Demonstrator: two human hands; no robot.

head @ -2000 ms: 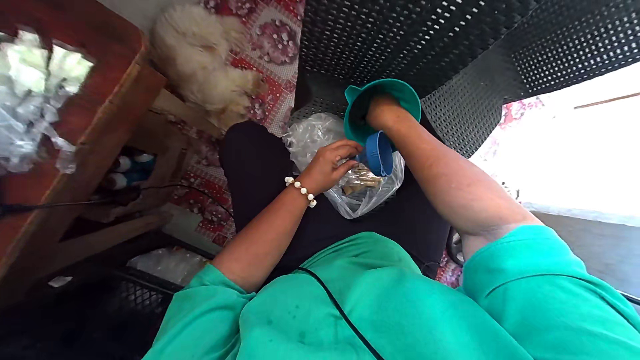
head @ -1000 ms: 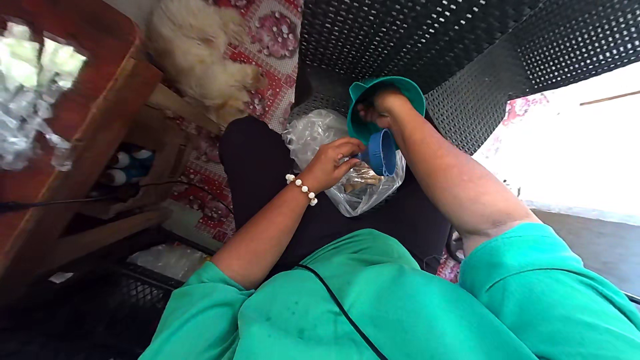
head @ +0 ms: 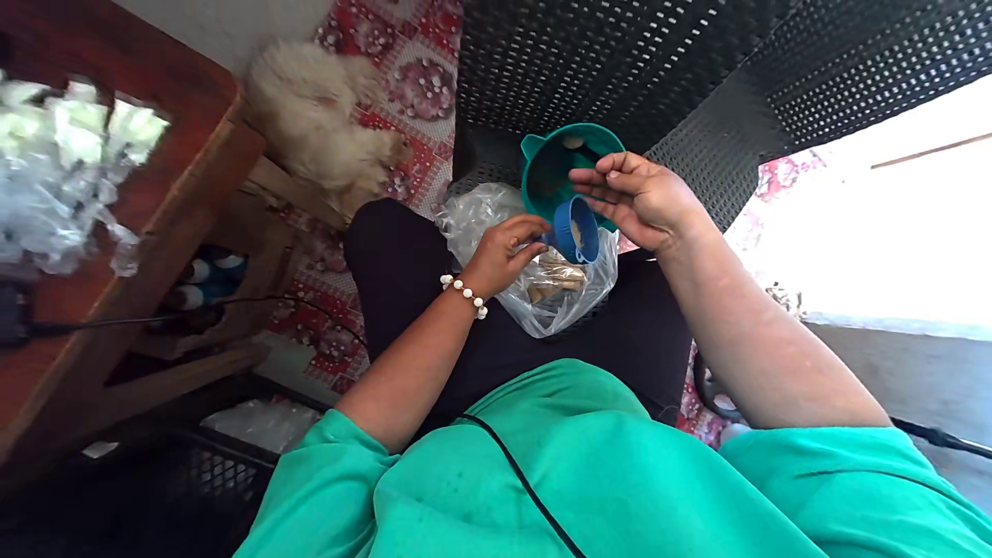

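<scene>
My left hand (head: pixel 508 252), with a white beaded bracelet at the wrist, pinches a small blue plastic funnel (head: pixel 570 232) by its narrow end. Some pale material shows inside the funnel's wide mouth. My right hand (head: pixel 639 198) is just right of the funnel, palm turned up and fingers loosely curled, over the edge of a green plastic container (head: pixel 535 174) with a spout or handle. Whether its fingertips hold anything cannot be told. Below the funnel, a clear plastic bag (head: pixel 535 314) with light brown pieces (head: pixel 558 279) inside lies at my lap.
A reddish wooden table (head: pixel 186 155) bearing clear plastic bags (head: pixel 62 194) stands on the left. A light-furred animal (head: pixel 318 124) lies on the red patterned floor covering (head: pixel 426 85). Black woven furniture (head: pixel 573 62) is ahead, and a black crate (head: pixel 225 465) is at lower left.
My right hand was inside the green container and has come out toward the funnel, its palm turning up. My left hand stays on the blue funnel, whose mouth has tilted more into view.
</scene>
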